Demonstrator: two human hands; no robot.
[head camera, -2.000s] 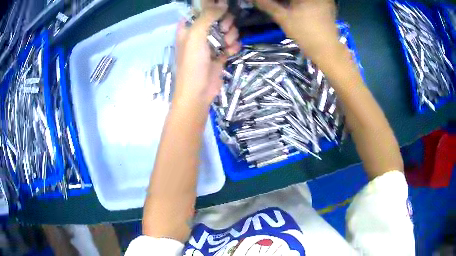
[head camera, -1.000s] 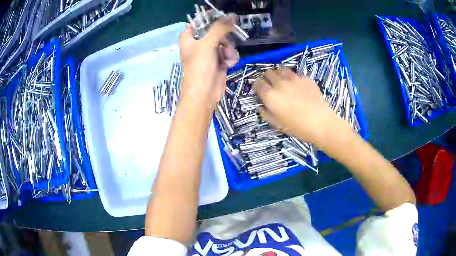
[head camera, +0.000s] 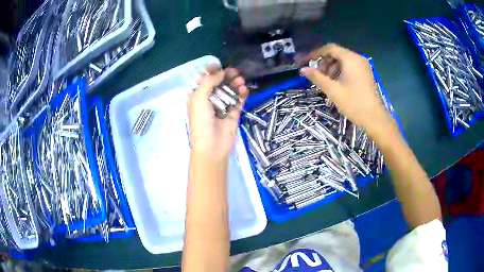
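Note:
My left hand (head camera: 215, 114) is above the upper right part of the white parts tray, its fingers curled around a bunch of silver metal shafts (head camera: 224, 99). My right hand (head camera: 339, 79) is above the top edge of the blue parts bin (head camera: 286, 213), thumb and fingers pinched together on a small silver piece, likely a shaft, partly hidden by the fingers. The bin is heaped with shafts. The fixture (head camera: 277, 48), a small silver block on a dark base, stands between and above my hands.
The white tray (head camera: 159, 241) holds a few shafts at its upper left. A grey press block (head camera: 281, 11) is at the top, with a white scrap (head camera: 194, 24) to its left. Blue bins and stacked trays (head camera: 109, 74) crowd the left. Another blue bin (head camera: 444, 74) and a red stool (head camera: 467, 183) are at right.
My right hand has lifted out of the blue bin and moved up beside the fixture. My left hand still holds shafts. The view has shifted, showing more of the press.

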